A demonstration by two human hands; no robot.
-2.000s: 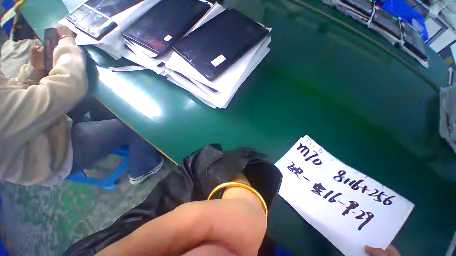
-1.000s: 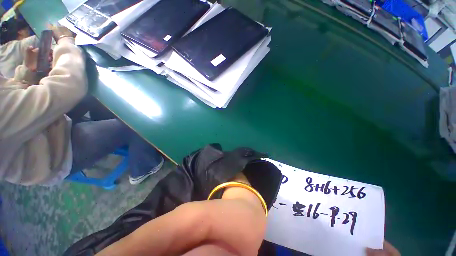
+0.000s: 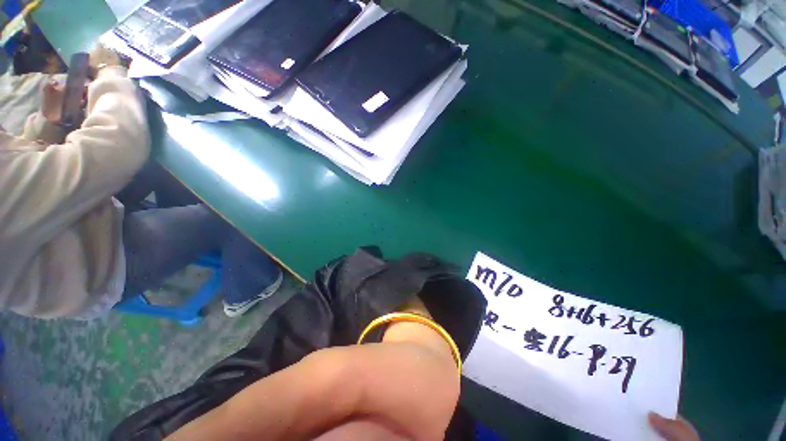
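Observation:
A white label sheet (image 3: 569,383) with bold black handwriting, "M70 8+16+256" and a second line ending "16-9-29", lies at a slant at the lower right over the green table. My right hand (image 3: 674,427) is cut off by the bottom edge; only a finger or thumb shows, on the sheet's lower right corner, gripping it. My left hand (image 3: 345,392) is bent back close to the camera, below a yellow wrist band and black sleeve. It is large and cut off at the bottom, its fingers unclear. The sleeve covers the sheet's left edge.
Stacks of glossy black flat devices (image 3: 388,73) with white layers stand at the upper left of the green table (image 3: 534,172). More devices (image 3: 685,52) and a blue bin (image 3: 702,26) are at the upper right. A person in a cream top (image 3: 82,207) sits left, near a blue stool (image 3: 177,297).
Since the first frame, the sheet has shifted left and turned. Since the second, it has tilted back, showing "M70" again. My right fingertip moved slightly right. My left arm has not visibly moved.

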